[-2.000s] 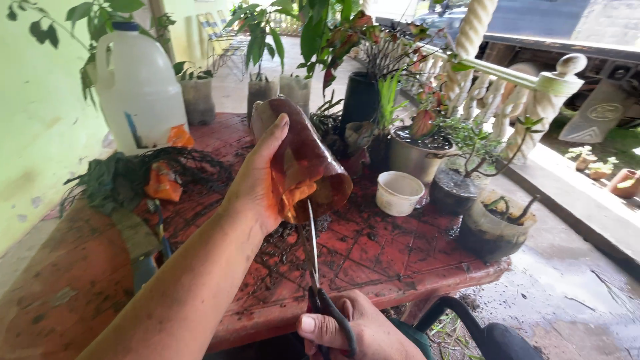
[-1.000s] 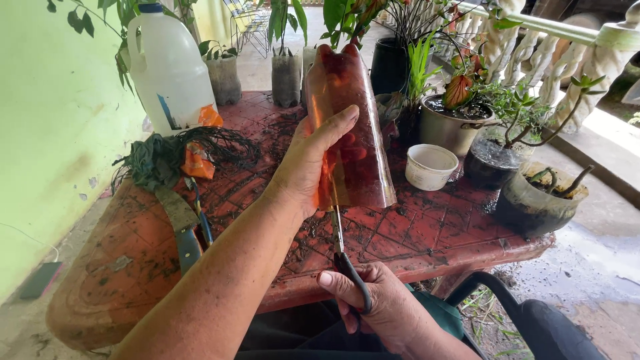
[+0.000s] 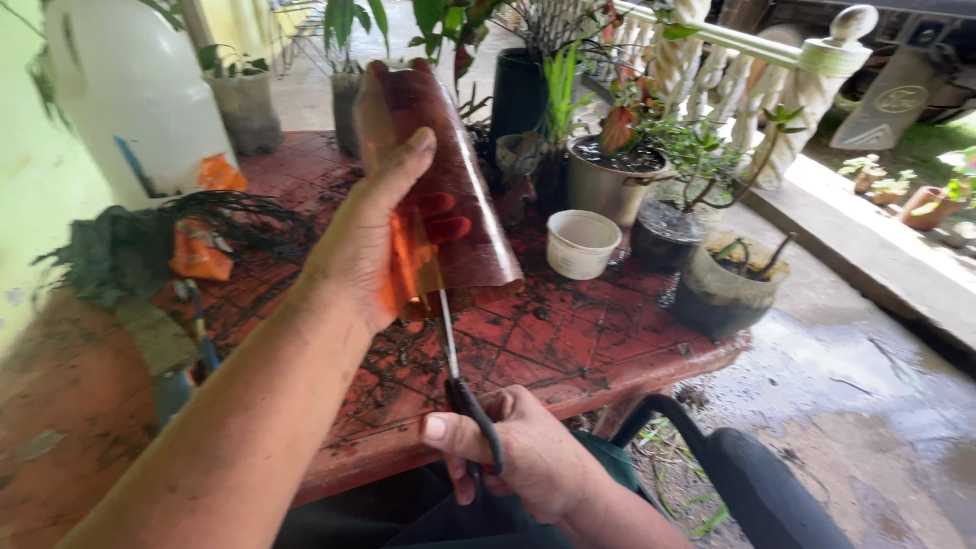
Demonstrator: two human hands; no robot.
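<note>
My left hand holds a cut piece of brown, see-through plastic bottle above the table, thumb outside and some fingers showing through the plastic. In my right hand is a pair of scissors with black handles, its blades pointing up and meeting the plastic's lower edge near my left palm. How far the blades are apart cannot be told. Beyond the plastic, to the right, stands a small white plastic cup.
The red table is strewn with soil. At left are a white jug, orange wrappers, dark netting and a soiled blade with a blue handle. Potted plants, one in a metal pot, line the back and right. A black chair arm stands at lower right.
The plastic has gone from tilted, with its opening showing, to more upright, held by my left hand throughout. The scissors stay in my right hand at its lower edge. The view has shifted.
</note>
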